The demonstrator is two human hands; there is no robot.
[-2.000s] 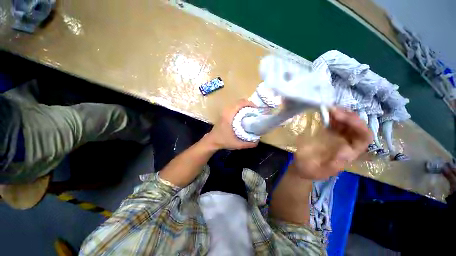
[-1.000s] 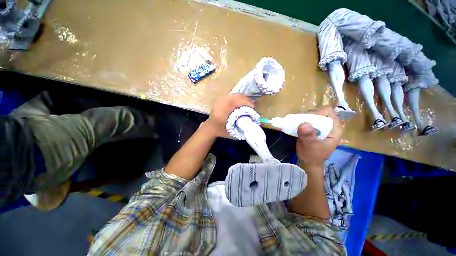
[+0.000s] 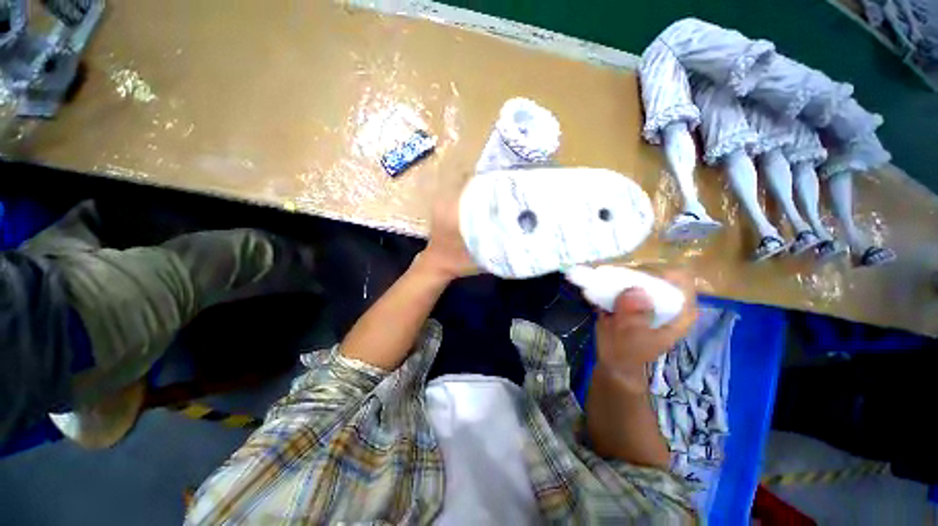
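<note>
My left hand (image 3: 445, 236) is closed around the striped trouser piece (image 3: 496, 154), mostly hidden behind a foot sole. One open ruffled cuff (image 3: 530, 130) shows above it. The pale oval sole (image 3: 555, 221) with two holes faces the camera and hides the lower leg and its cuff. My right hand (image 3: 643, 334) grips the white glue bottle (image 3: 643, 295), thumb on its side. Its thin teal tip points left at the sole's lower edge; what it touches is hidden.
Finished leg assemblies (image 3: 756, 123) overlap at the right of the tan bench (image 3: 247, 92). A small dark blue packet (image 3: 408, 152) lies left of centre. A blue bin (image 3: 756, 401) with pale legs (image 3: 694, 396) is at lower right. A person's trousered leg (image 3: 175, 298) is at left.
My right hand has brought the glue bottle into use at the leg. Since a second ago the sole has risen in front of the cuff, and the bottle has moved slightly down.
</note>
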